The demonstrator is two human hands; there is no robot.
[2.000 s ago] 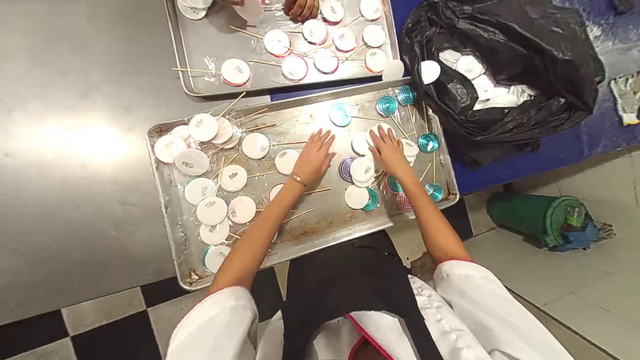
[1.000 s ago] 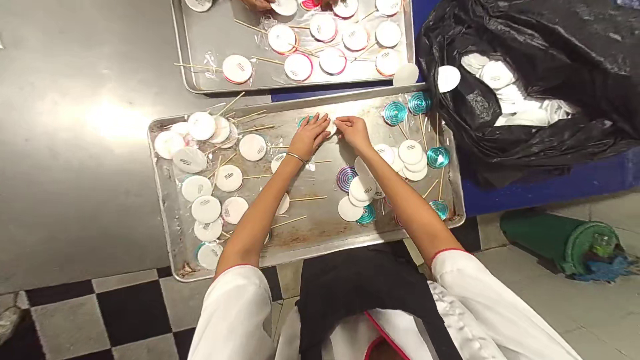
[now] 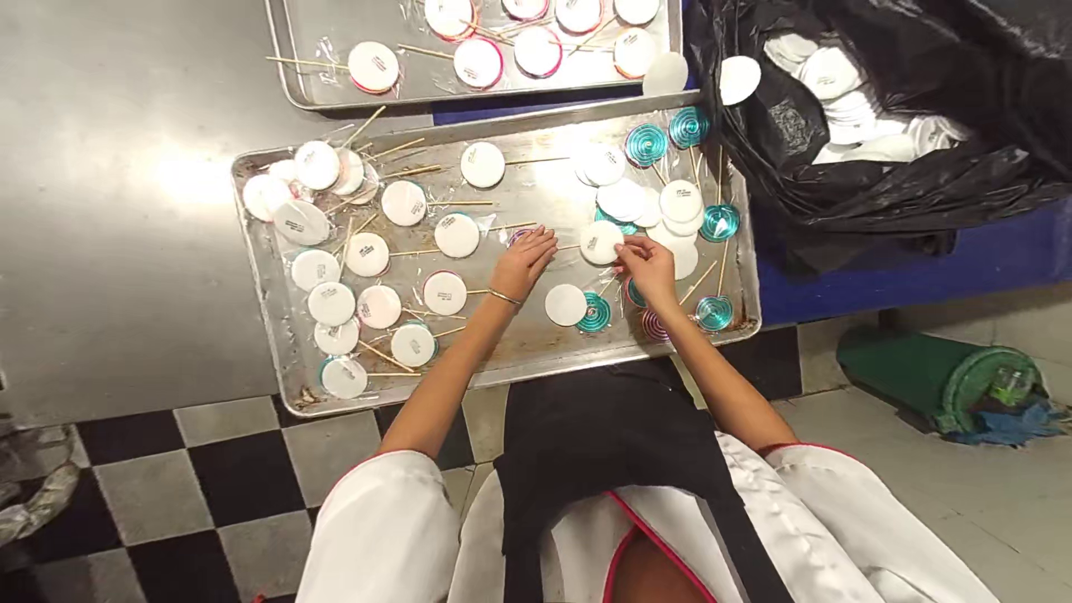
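Observation:
My left hand (image 3: 530,258) lies over a purple spiral lollipop (image 3: 520,237) near the middle of the metal baking tray (image 3: 519,368); whether its fingers grip it is hidden. Between the fingertips of my right hand (image 3: 643,260) is the edge of a white printed paper disc (image 3: 601,243). Wrapped lollipops on wooden sticks, topped with white discs (image 3: 445,293), fill the tray's left side. Teal spiral lollipops (image 3: 646,146) lie along the right side without discs on top. Loose discs (image 3: 681,202) overlap there, and another disc (image 3: 566,305) touches a teal lollipop (image 3: 593,311).
A second baking tray (image 3: 360,102) with disc-topped lollipops lies beyond. A black plastic bag (image 3: 775,180) holding white discs (image 3: 850,105) sits on a blue surface (image 3: 963,260) at the right. Below it, a green bin (image 3: 913,374) lies on the tiled floor.
My hands have come back from the tray's far side toward its middle and moved apart, the right one now at a white disc. A disc-topped lollipop now shows at the far middle, where my hands were.

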